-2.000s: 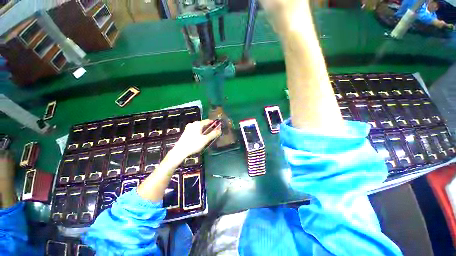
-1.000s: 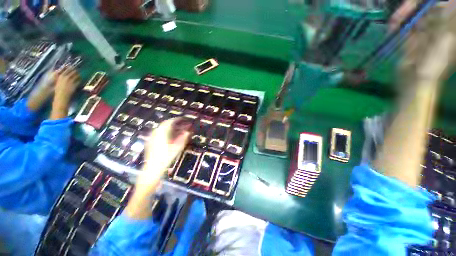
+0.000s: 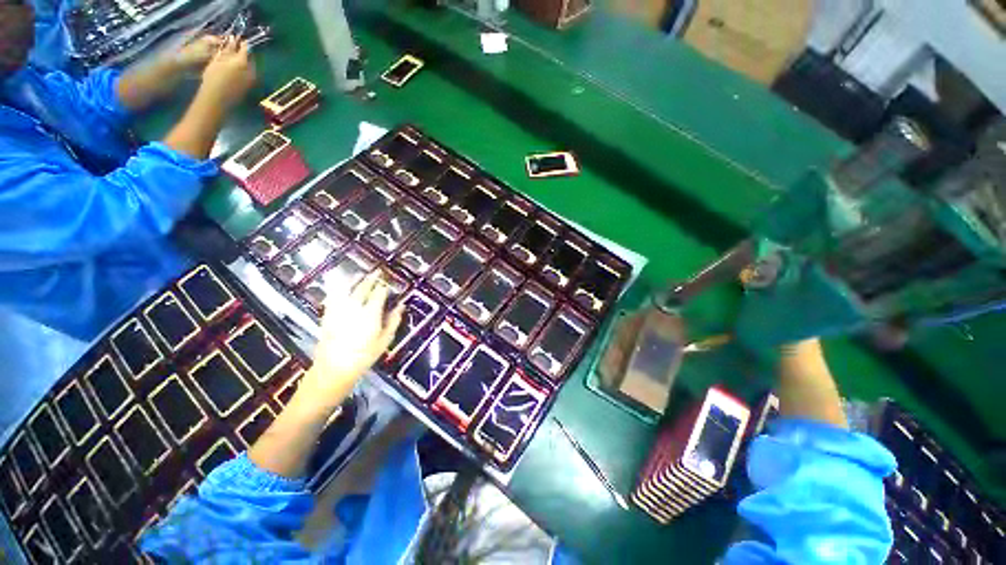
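Note:
My left hand is over the front row of the black left tray, its fingertips down at a slot; whether they grip a phone is not clear. Phones with dark screens and gold or red rims fill the visible tray rows. The green press stands at right, tilted in view. Its brown fixture shows no clear phone on it. My right forearm goes up behind the press body, which hides the hand. A stack of phone parts with red and white edges stands before the press.
A thin silvery tool lies left of the stack. A loose phone lies beyond the tray, another farther left. Small phone piles stand near a co-worker's blue sleeve. Another phone tray is at lower left; one more at right.
The view has swung left. My left hand has moved from the press fixture to the left tray's front row. My right arm has come down from its raised position; its hand is now behind the press.

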